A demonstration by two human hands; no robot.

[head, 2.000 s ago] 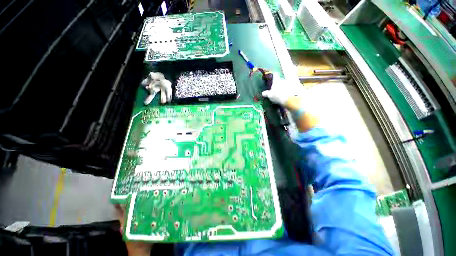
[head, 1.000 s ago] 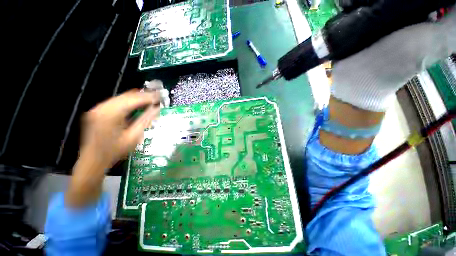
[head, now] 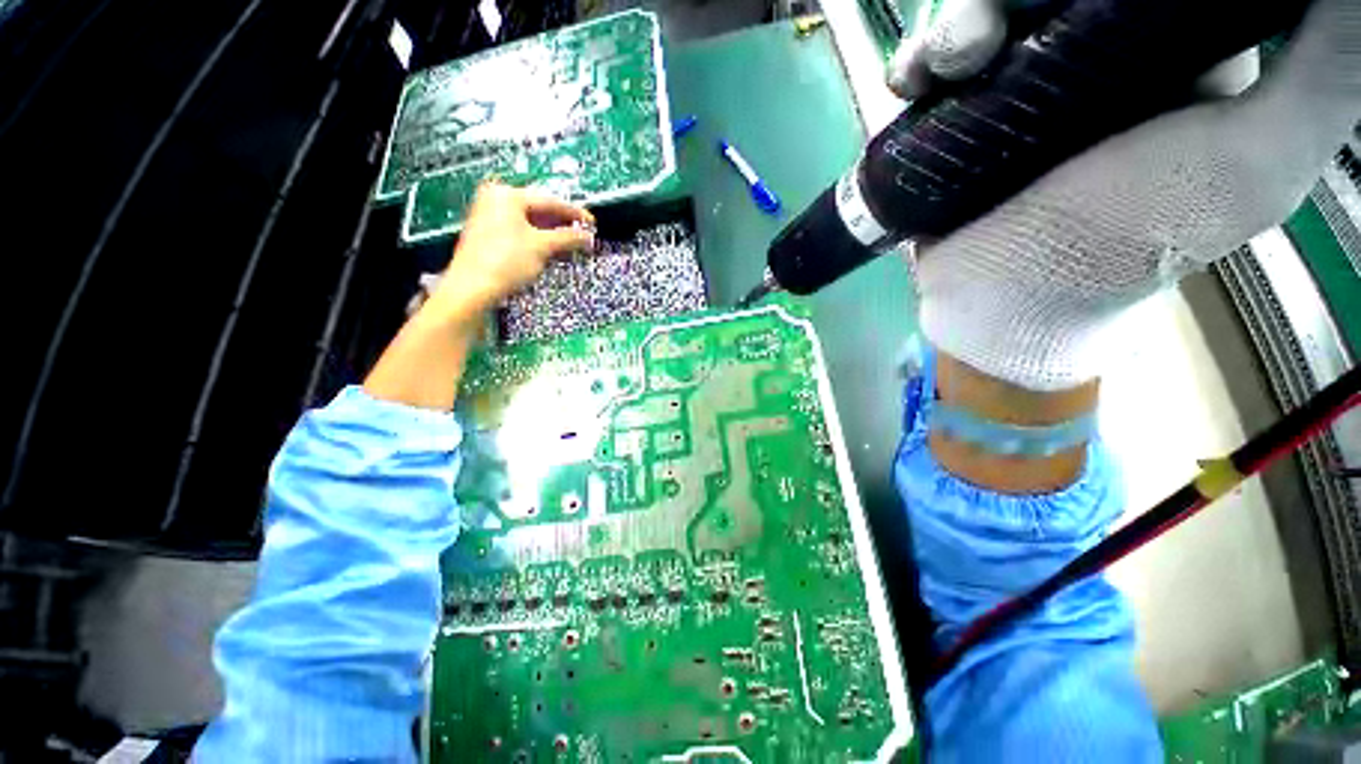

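My right hand (head: 1090, 224), in a white glove, grips the black electric screwdriver (head: 955, 157). Its tip points down-left near the far right corner of the green circuit board (head: 672, 508), which lies solder side up in front of me. My bare left hand (head: 515, 246) is over the left part of the screw tray (head: 634, 276), beyond the board, with thumb and fingertips bent close together. I cannot tell whether a screw is between them. The tray holds many glittering silver screws.
A second green board (head: 523, 112) lies beyond the tray. A blue and white marker pen (head: 751, 176) lies on the green mat (head: 806, 112). Black crates (head: 164, 224) stand at the left. The red and black screwdriver cable (head: 1105, 552) hangs over my right forearm. A board edge shows at the lower right.
My left hand has moved forward and right from over the board's far left side to the screw tray. The screwdriver has shifted slightly down and left, its tip nearer the board's corner.
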